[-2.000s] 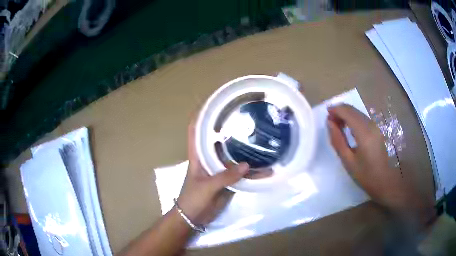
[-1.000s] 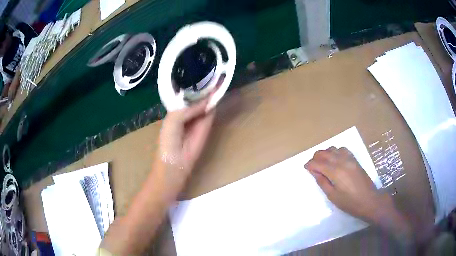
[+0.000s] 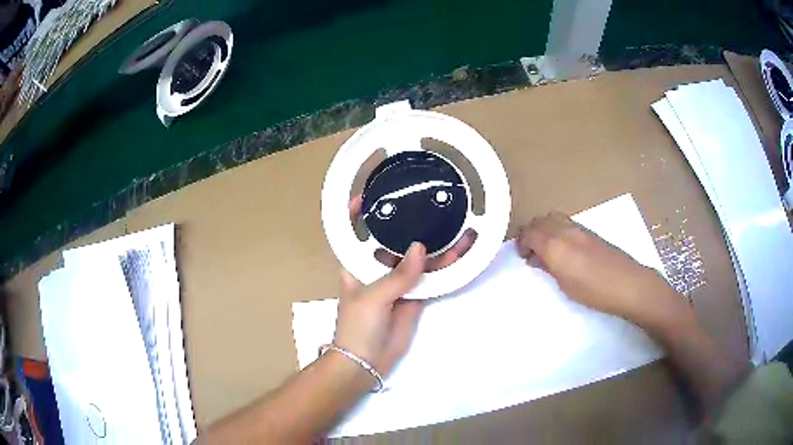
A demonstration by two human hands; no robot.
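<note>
A round white housing [image 3: 494, 202] with curved slots and a small tab at its top is held above the bench. Its black centre disc [image 3: 416, 228] shows two shiny dots and a thin white curved line. My left hand [image 3: 383, 317] grips the housing's lower edge, thumb on the disc's rim, fingers behind and partly seen through the slots. My right hand [image 3: 578, 261] is just right of the housing, over a long white sheet [image 3: 487, 356], fingers curled; whether it holds something small cannot be seen. The sheet lies under both hands.
White sheet stacks lie at left [image 3: 96, 339] and right [image 3: 726, 191]. Tiny glinting pieces [image 3: 683, 261] lie beside my right wrist. The green conveyor [image 3: 348, 52] carries white housings [image 3: 196, 74]. A metal post [image 3: 578, 39] stands at its edge. More housings [image 3: 776, 83] show far right.
My left hand has brought a housing from over the conveyor back above the sheet, with the two-dot face in view. My right hand has moved slightly left and up, close to the housing's rim.
</note>
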